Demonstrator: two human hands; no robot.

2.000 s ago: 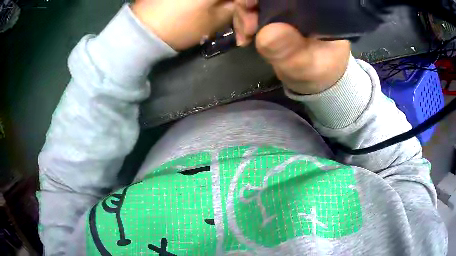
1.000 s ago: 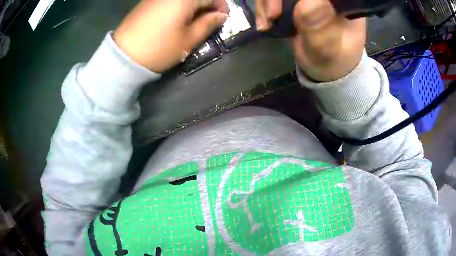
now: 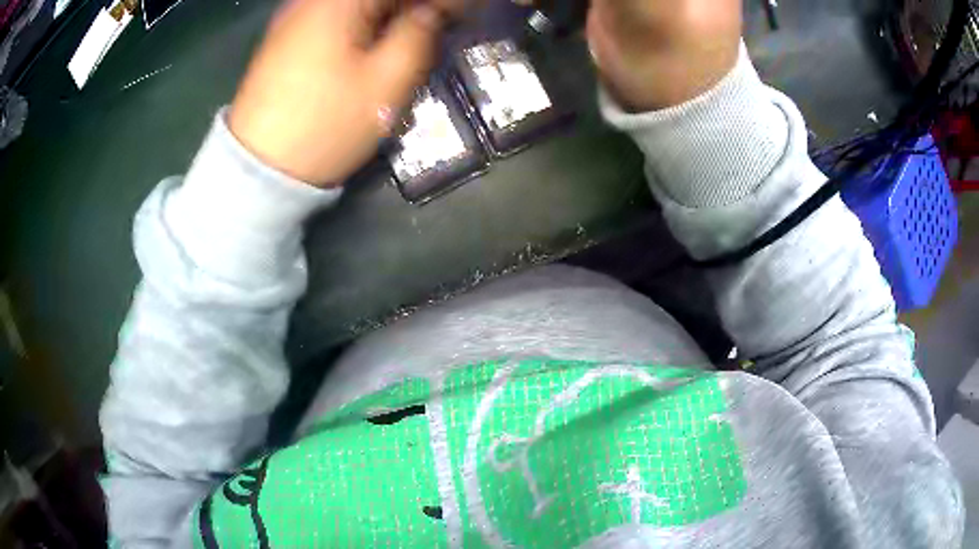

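Note:
Two black back housings with silver-white label areas lie side by side on the dark green mat, the left one [image 3: 433,137] and the right one [image 3: 507,88]. My left hand [image 3: 327,80] is at the top, over the upper left edge of the left housing. It is blurred and its fingertips are partly hidden, so I cannot tell if it holds anything. My right hand [image 3: 663,48] is at the top edge, right of the housings. Its fingers are cut off by the picture's edge.
A pale strip-like part with a gold end [image 3: 99,45] lies at the upper left. A black cable [image 3: 789,223] runs across my right sleeve. A blue perforated basket [image 3: 912,220] stands at the right, below the bench edge. Dark wires hang above it.
The dark object at my right hand is no longer visible. My right hand has moved up. Both housings now show more fully, lower in the picture, and my left hand covers less of them.

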